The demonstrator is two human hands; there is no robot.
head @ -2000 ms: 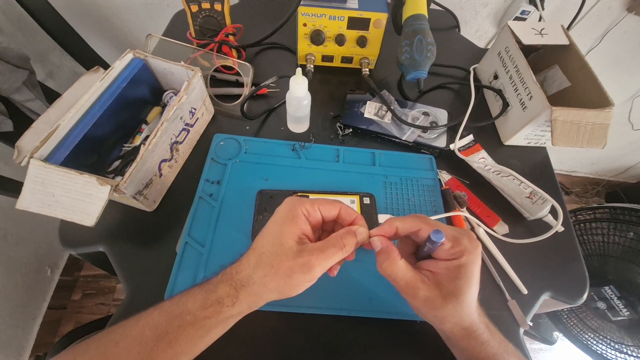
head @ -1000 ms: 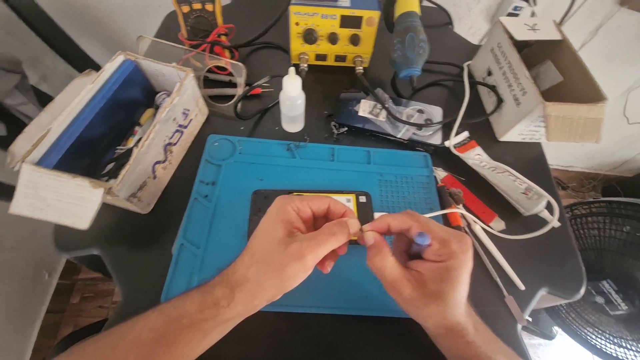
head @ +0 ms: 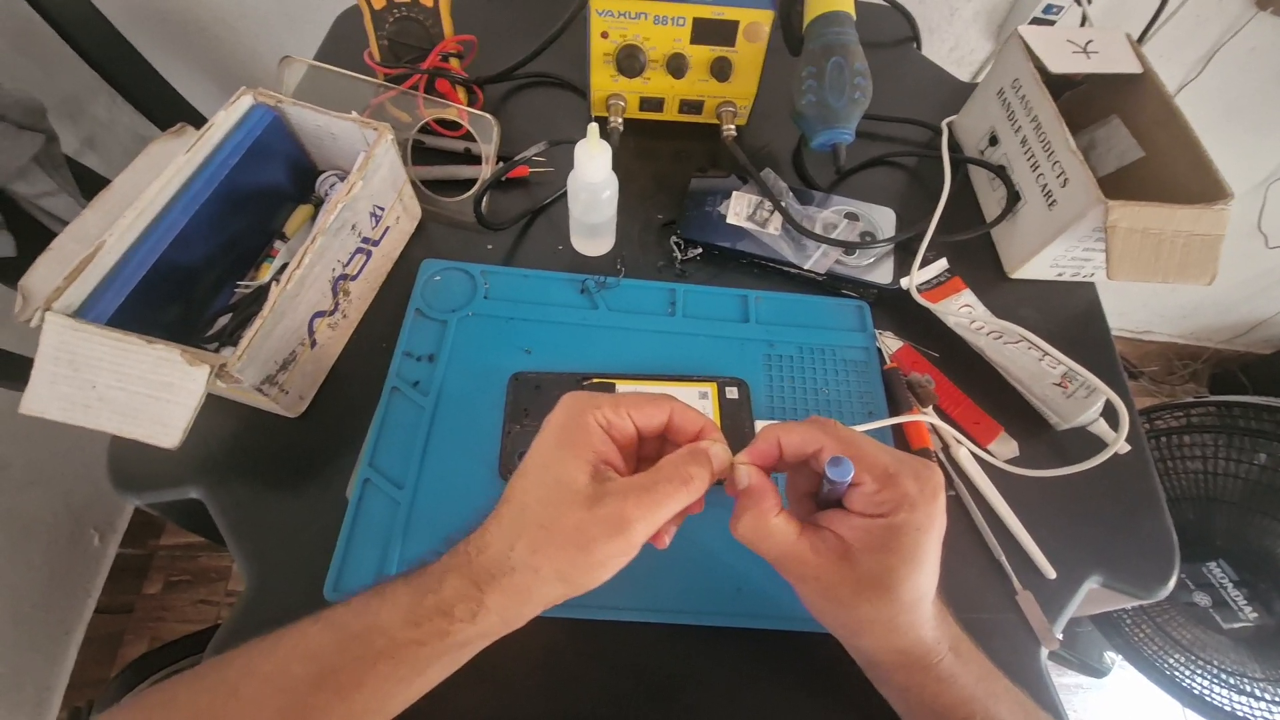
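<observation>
An opened smartphone (head: 518,410) with a yellow-edged battery lies on the blue silicone repair mat (head: 640,345). Over its near edge, my left hand (head: 620,490) pinches thumb and forefinger together; whatever lies between them is too small to make out. My right hand (head: 850,520) meets it fingertip to fingertip, also pinching, while a blue-capped tool handle (head: 837,475) is held in its curled fingers. The tool's far end is hidden by the hand. A white cable (head: 880,422) reaches the phone's right end, behind my right hand.
A box of tools (head: 330,280) stands left, a dropper bottle (head: 594,195) and a Yaxun rework station (head: 680,60) behind the mat. Right of it lie a red cutter (head: 950,395), a white tube (head: 1030,360) and a metal spatula (head: 1000,560); a fan (head: 1210,500) stands beyond.
</observation>
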